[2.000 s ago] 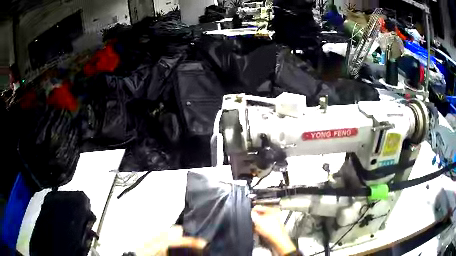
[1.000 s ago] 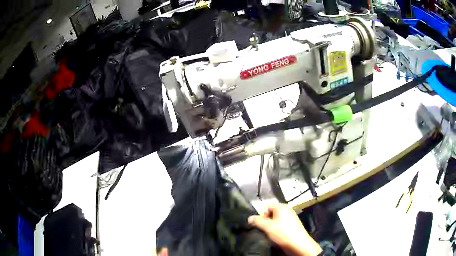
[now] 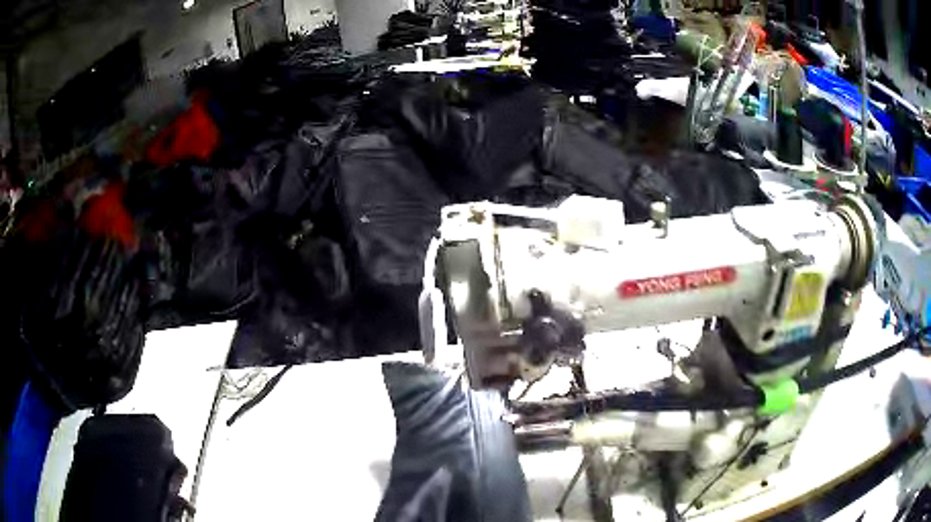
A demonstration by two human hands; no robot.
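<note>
A floppy dark bag shell with a grey sheen hangs at the needle end of the white sewing machine and runs down past the bottom edge of the picture. Its upper right edge is at the presser foot area; the exact contact is blurred. Black binding tape runs along the machine's lower arm towards the needle, with a green marker on it. Neither of my hands is in the picture. The lower part of the shell is cut off by the bottom edge.
A compact black bag piece lies at the left table edge, beside a blue crate. A dark strip lies on the white tabletop. A large heap of black bags rises behind the machine. The handwheel is at right.
The view has tilted back up and level. My right hand, and the fingertip at the bottom edge, have left the picture. The shell's camouflage part no longer shows.
</note>
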